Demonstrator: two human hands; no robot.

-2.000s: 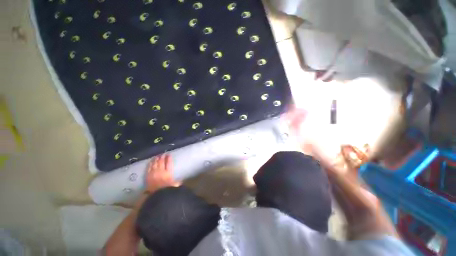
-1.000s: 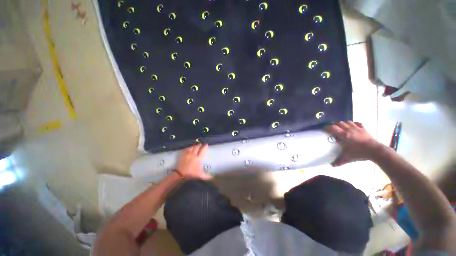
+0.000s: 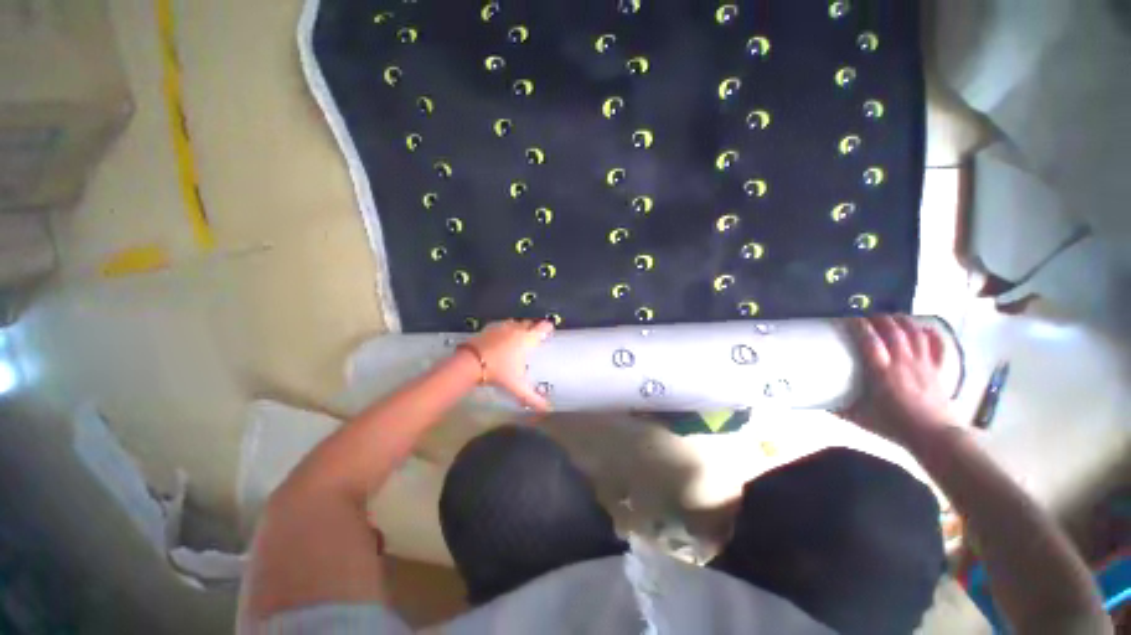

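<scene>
The embroidered fabric (image 3: 583, 161) lies flat, dark face up, with rows of small yellow-green crescent motifs. At its near edge is the pale fabric roll (image 3: 695, 362), with faint dark rings on its outside. My left hand (image 3: 511, 362) lies on the roll left of its middle, fingers spread over the top. My right hand (image 3: 900, 372) lies over the roll near its right end, fingers on top. The undersides of both hands are hidden.
Yellow tape (image 3: 184, 137) marks the floor at left. Pale scraps (image 3: 143, 496) lie at lower left. Pale sheets (image 3: 1054, 137) are heaped at right. A small dark slim tool (image 3: 992, 393) lies right of the roll. A green floor marker (image 3: 709, 422) shows behind the roll's near side.
My right hand, blurred and off the roll's right end two seconds ago, came onto the roll. The view has shifted and the roll now looks level. More of the green floor marker shows.
</scene>
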